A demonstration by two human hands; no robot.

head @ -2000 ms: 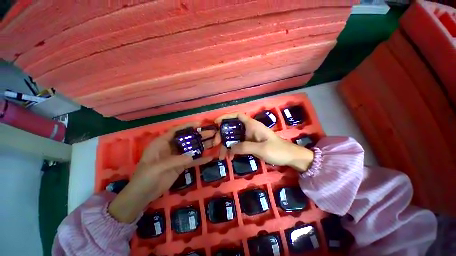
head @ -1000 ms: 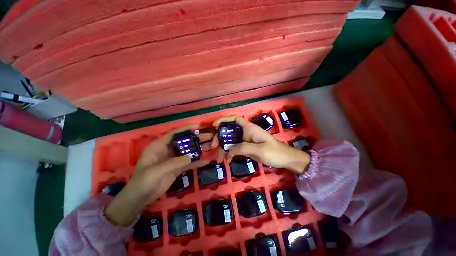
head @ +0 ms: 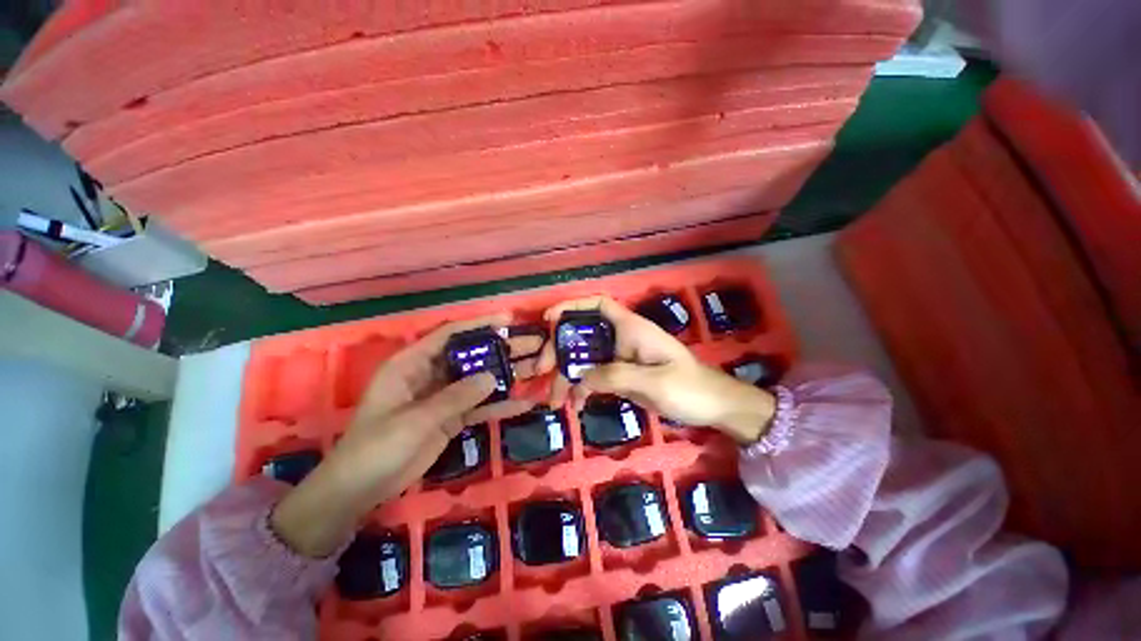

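My left hand point(head: 419, 407) holds a black smartwatch body point(head: 477, 356) with a lit screen; its thumb lies on the lower part of the face. My right hand point(head: 644, 363) holds another smartwatch body point(head: 584, 343), also lit with small white marks, its thumb at the bottom edge. Both watches are held side by side above the red-orange foam tray point(head: 501, 488). The tray's square pockets hold several dark watches with white labels, such as this one point(head: 547, 531). Two pockets at the upper left show plain red.
A tall stack of red-orange foam trays point(head: 476, 138) stands behind the tray. Another stack point(head: 976, 313) is at the right. A pink roll point(head: 81, 291) and a box with pens point(head: 144, 254) are at the left. A blurred pinkish-purple shape point(head: 1076, 56) shows at the top right.
Both screens show different, sparser marks than before. The left thumb has moved up onto its watch face. A blurred pinkish-purple shape has appeared at the top right.
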